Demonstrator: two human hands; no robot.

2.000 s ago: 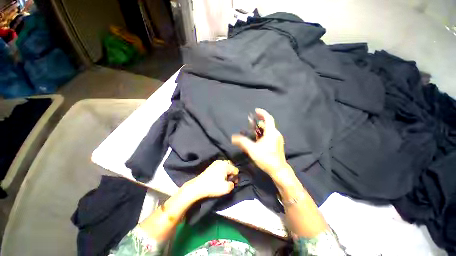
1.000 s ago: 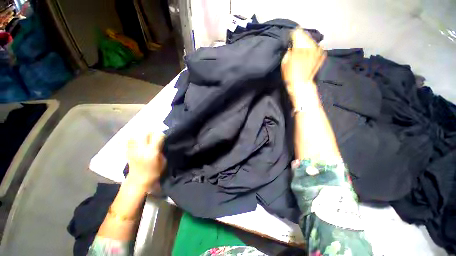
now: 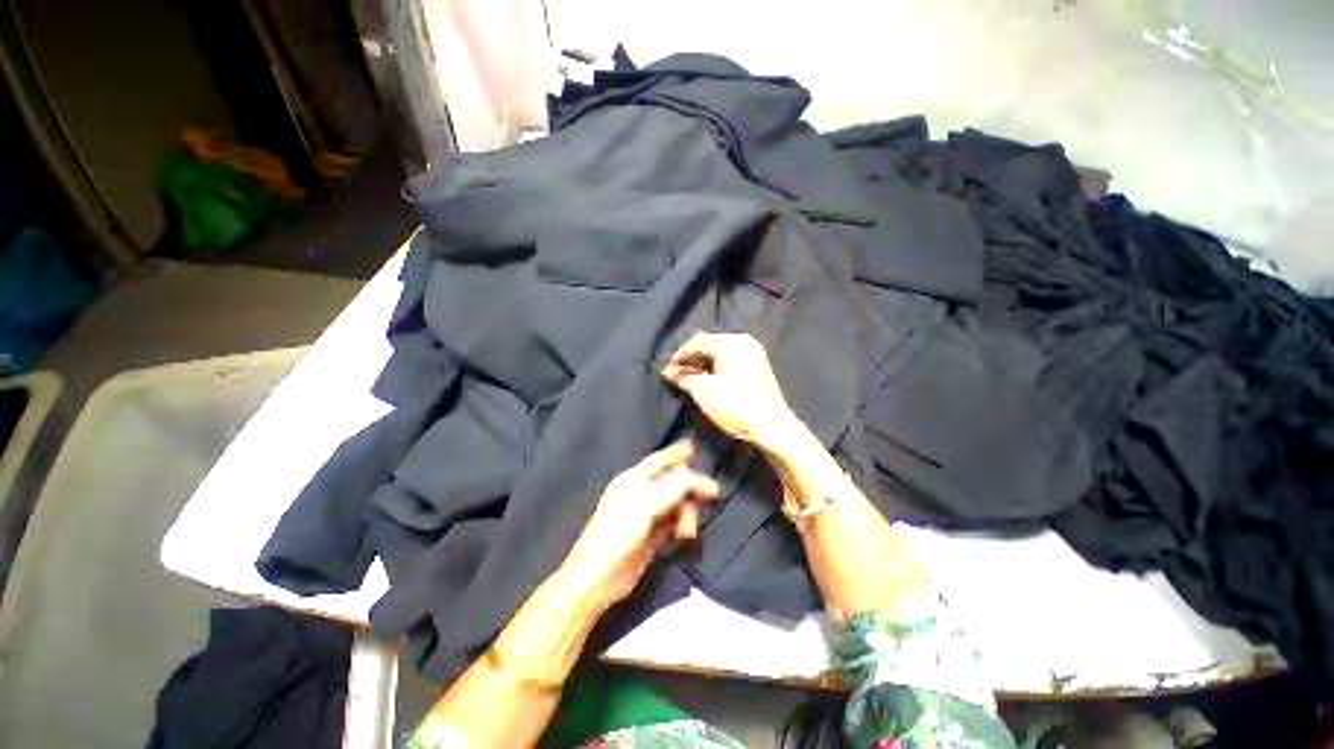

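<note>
A dark charcoal garment (image 3: 585, 424) lies spread and folded over the white table, its lower edge near the table's front. My right hand (image 3: 724, 384) is bent over the cloth near the middle, fingertips pinched together on it; a small dark bit shows at the fingers, too blurred to name. My left hand (image 3: 644, 512) is just below and to the left, fingers curled at a fold of the cloth; its grip is partly hidden. A straight pocket-like line (image 3: 603, 281) shows on the upper left panel.
A pile of dark garments (image 3: 1170, 439) covers the right of the table. The white table's worn front edge (image 3: 1024, 666) runs below. A large pale bin (image 3: 132, 483) stands left, with dark cloth (image 3: 256, 680) low beside the table. A green-and-yellow bag (image 3: 220, 190) lies behind.
Both hands have come together at the middle of the garment from wide apart. The cloth has been turned and now lies smoother. The view has shifted to the right.
</note>
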